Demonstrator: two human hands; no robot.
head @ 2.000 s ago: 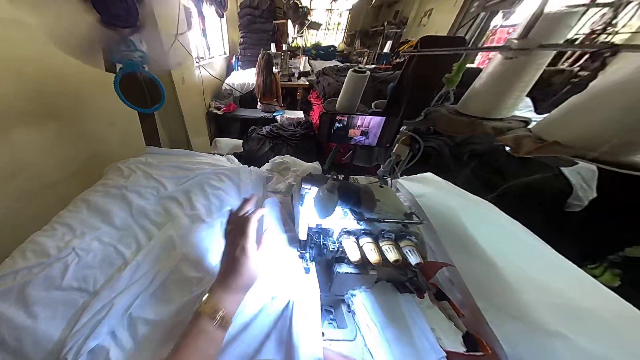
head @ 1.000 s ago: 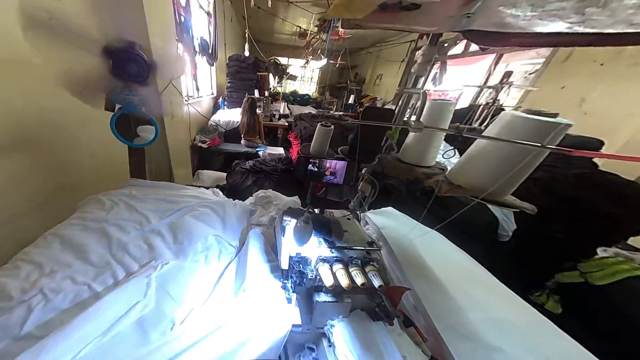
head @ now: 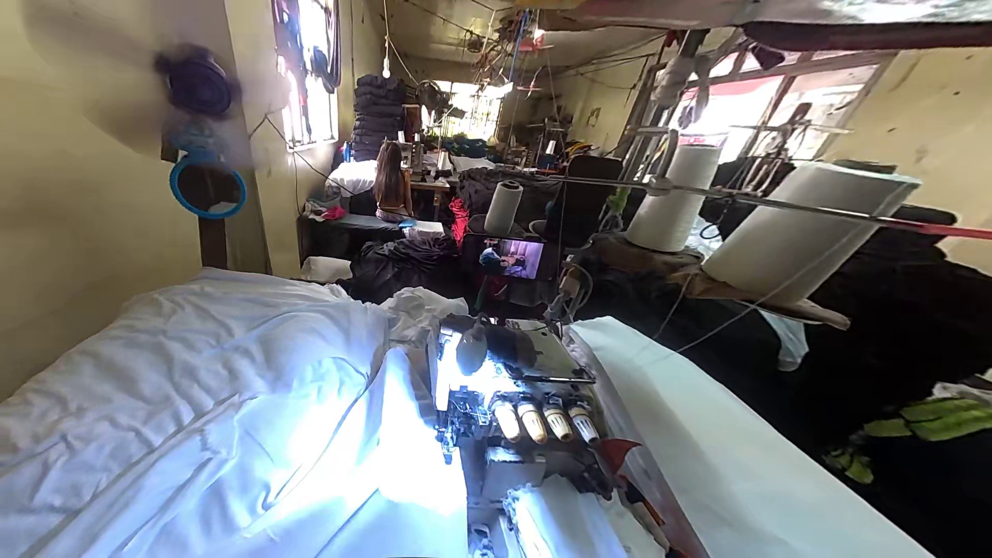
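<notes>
Neither my left hand nor my right hand shows in the head view. A lit overlock sewing machine (head: 504,372) stands at the lower middle, with several tension dials (head: 542,421) across its front. Draped white fabric (head: 232,411) fills the left side and reaches the machine's presser foot area, where glare hides detail. Another folded piece of white cloth (head: 566,518) lies at the front of the machine, right of the needle area. Large cones of white thread (head: 810,229) stand on holders at the upper right.
A pale board or sheet (head: 721,434) slopes along the machine's right side. Behind the machine are a phone-like screen (head: 511,258) and dark cloth heaps (head: 403,263). A person (head: 393,182) sits further back. A blue-framed mirror (head: 208,184) hangs at the left, below a fan (head: 198,81).
Two seconds ago a hand with a bracelet was over the white fabric left of the machine; it is now out of sight. The view has shifted, showing more of the thread cones.
</notes>
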